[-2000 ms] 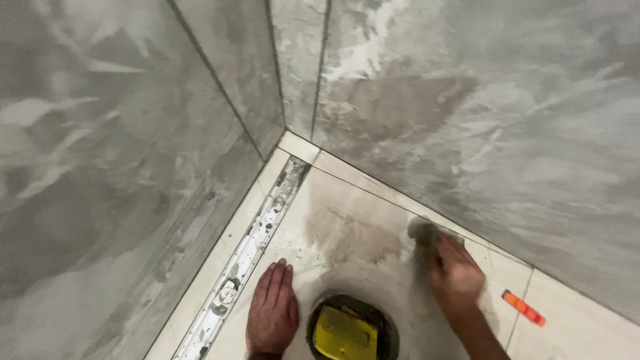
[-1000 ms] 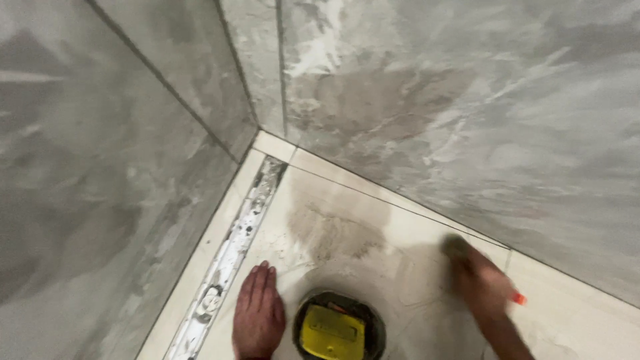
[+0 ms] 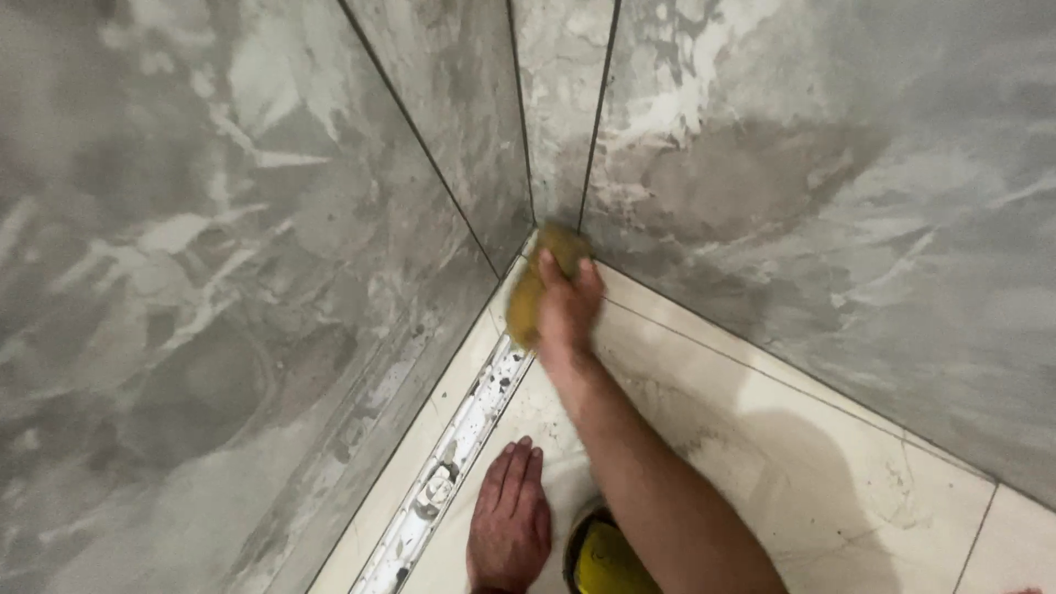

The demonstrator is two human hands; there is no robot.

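My right hand (image 3: 569, 309) grips a yellowish-brown sponge (image 3: 528, 309) pressed on the pale floor tiles in the corner, at the upper end of a metal linear drain channel (image 3: 466, 462). The channel is specked with dirt. Flat on the floor tile beside the channel lies my left hand (image 3: 511, 516), holding nothing, its fingers close together. A yellow object in a dark round rim (image 3: 606, 557), perhaps a knee pad, shows at the bottom edge, partly hidden by my right forearm.
Grey marbled wall tiles (image 3: 231, 289) rise on the left, and more wall tiles (image 3: 825, 206) stand on the right, meeting in the corner. Pale floor tiles (image 3: 792, 388) with smears and thin joints extend to the right.
My right hand has moved with the sponge from the floor on the right to the corner by the drain's end. My left hand remains flat beside the channel. The orange tool is out of view.
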